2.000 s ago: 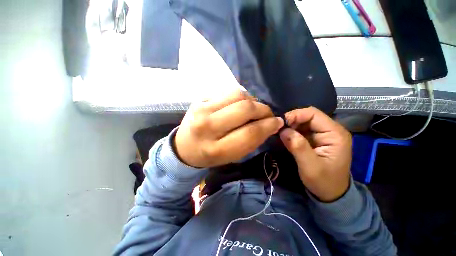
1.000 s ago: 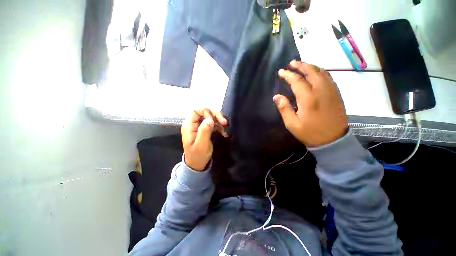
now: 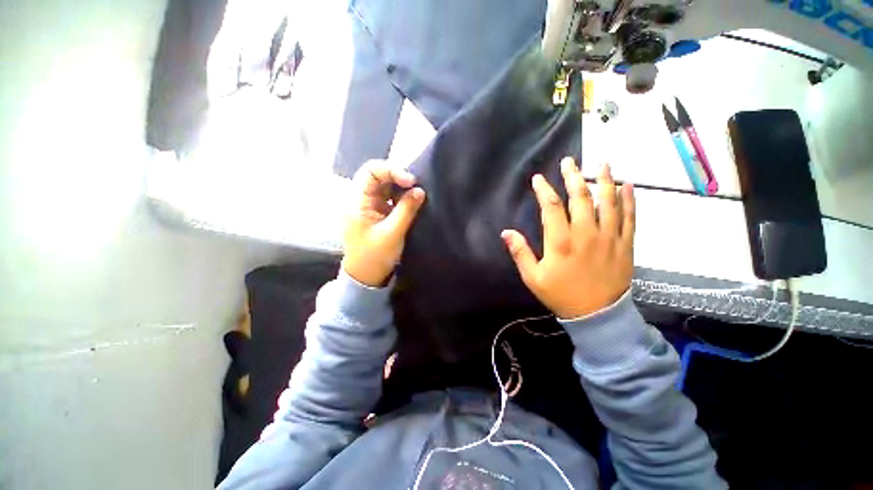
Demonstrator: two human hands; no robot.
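A dark garment piece point(image 3: 479, 191) lies from the machine's needle area over the table edge towards my lap. My left hand point(image 3: 379, 222) is at its left edge, with thumb and fingertips pinching the edge of the cloth. My right hand point(image 3: 579, 239) lies flat with fingers spread on the cloth's right side, gripping nothing. The sewing machine head point(image 3: 632, 38) is at the upper right. Its presser foot area point(image 3: 563, 88) is over the far end of the cloth.
Thread snips with blue and pink handles point(image 3: 691, 151) lie right of the machine. A black phone point(image 3: 777, 191) with a white cable lies further right. A measuring tape point(image 3: 727, 304) runs along the table edge. Part of a blue crate point(image 3: 704, 352) shows below. Dark cloth point(image 3: 182, 86) lies at left.
My hands have parted from their close pinch near my lap. My left hand is now at the cloth's left edge and my right hand flat on it. The machine head has come into view.
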